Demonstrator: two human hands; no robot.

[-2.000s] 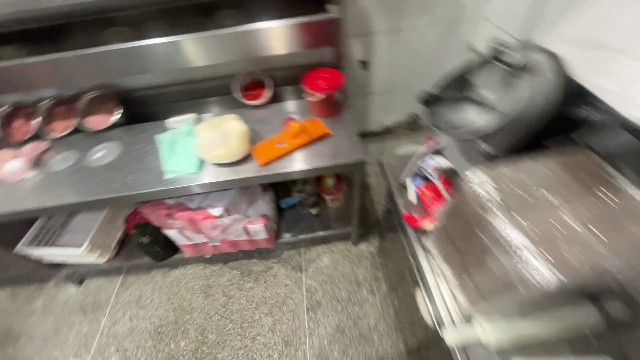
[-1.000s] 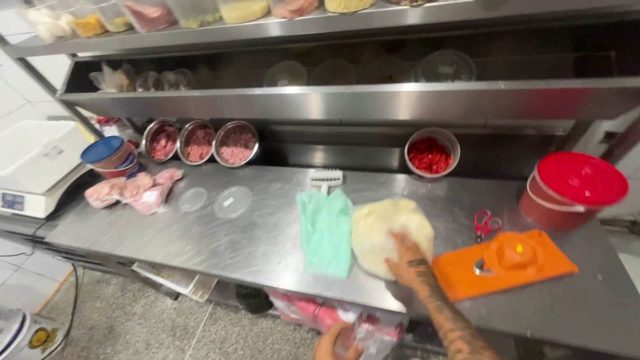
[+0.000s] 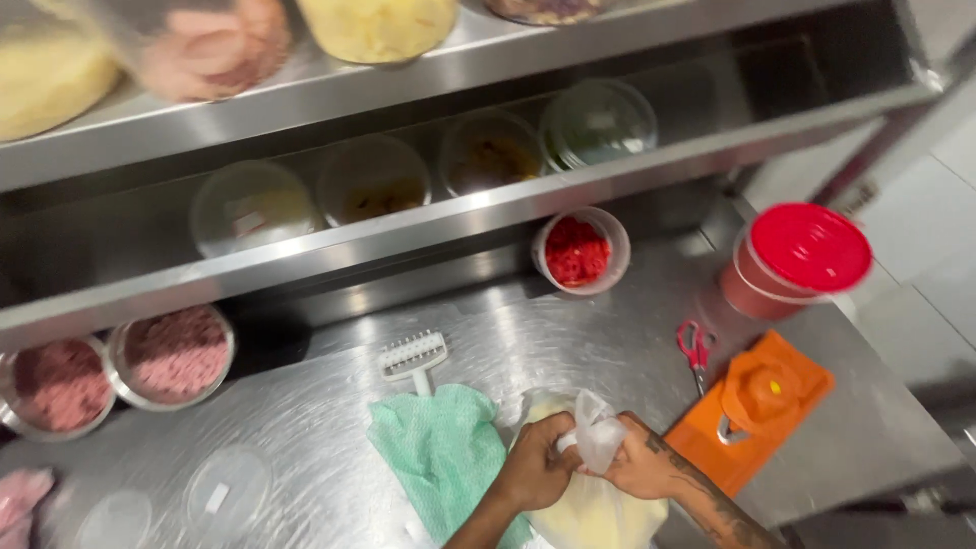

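Note:
A clear plastic bag (image 3: 598, 515) with a pale yellow mass in it lies on the steel counter at the lower middle. Both hands pinch its gathered neck above the mass, my left hand (image 3: 541, 461) on one side and my tattooed right hand (image 3: 640, 461) on the other, close together. A green cloth (image 3: 442, 450) lies beside my left hand, covering part of the handle of a white spiked dough docker (image 3: 414, 357). To the right are red-handled scissors (image 3: 694, 347) and an orange slicer board (image 3: 762, 412) with an orange holder on it.
A tub of red pieces (image 3: 581, 252) stands behind the hands, and a red-lidded bucket (image 3: 801, 259) at the right. Metal bowls of pink chopped meat (image 3: 175, 354) and clear lids (image 3: 227, 492) are at the left. A steel shelf (image 3: 473, 202) with containers overhangs the counter.
One second ago my right hand lay on the pale mass and my left was at the counter's front edge; now both grip the bag's neck. The view has come closer to the counter.

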